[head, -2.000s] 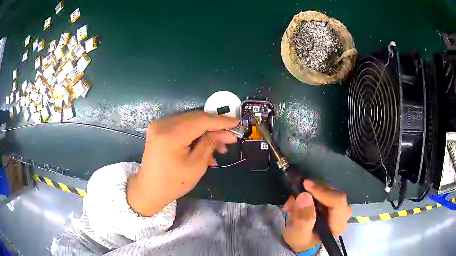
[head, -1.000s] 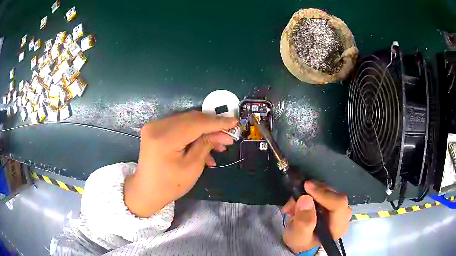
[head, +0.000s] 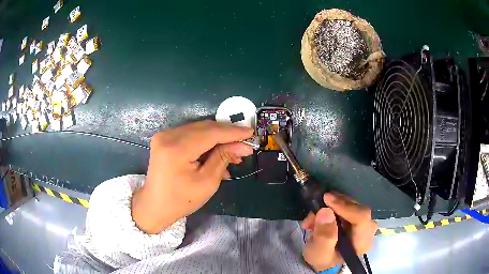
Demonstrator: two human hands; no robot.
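The small dark watch housing lies open on the bench with an orange flex cable inside. A black flat module with a small white label adjoins its lower edge. My right hand holds the soldering iron like a pen, its tip over the inside of the housing; exact contact cannot be told. My left hand pinches something thin and silvery at the housing's left edge, partly hidden by the fingers. A thin solder wire trails in from the left and passes behind this hand. A white round disc lies left of the housing.
Many small silvery-white batteries lie in a loose pile at the far left. A round tan-rimmed bowl of grey bits stands at the back right. A large black fan stands right of it. Yellow-black tape shows beyond the near bench edge.
The iron's tip has shifted very slightly within the housing. Both hands keep their grips and almost the same places. The view has shifted slightly.
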